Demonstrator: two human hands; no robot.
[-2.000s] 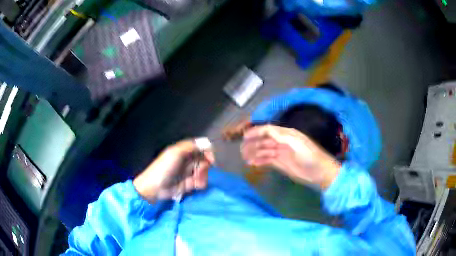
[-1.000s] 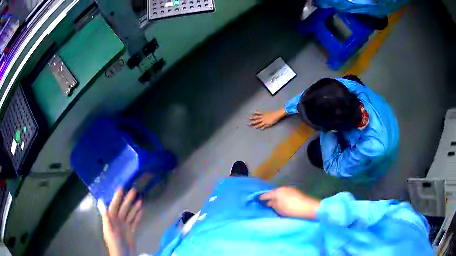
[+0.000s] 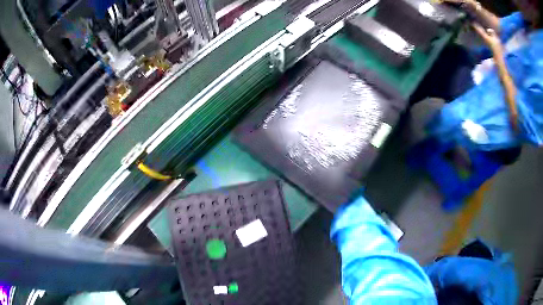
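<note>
A large black parts tray (image 3: pixel 265 134) with a raised rim lies on the green bench top. Many tiny shiny silver pieces are spread over its floor, and a small whitish label is on its right side. A light-blue sleeve (image 3: pixel 381 256), seemingly my right arm, reaches up from the bottom to the tray's near corner. The hand at its end does not show, so its grip is hidden. My left hand is out of the picture. A black pocketed tray (image 3: pixel 262 262) with rows of dimples, green dots and white labels lies nearer, at the lower middle.
A conveyor line (image 3: pixel 208 116) with silver rails curves behind the trays. Black slotted racks (image 3: pixel 381 41) stand beyond the parts tray. A seated person in light blue (image 3: pixel 485 113) is at upper right, above a blue stool (image 3: pixel 455 176). Another person's blue clothing (image 3: pixel 476 277) shows low at right.
The view has swung from the floor and blue stool to the bench and conveyor. Both hands have gone from sight. A sleeve now reaches to the parts tray, which did not show before.
</note>
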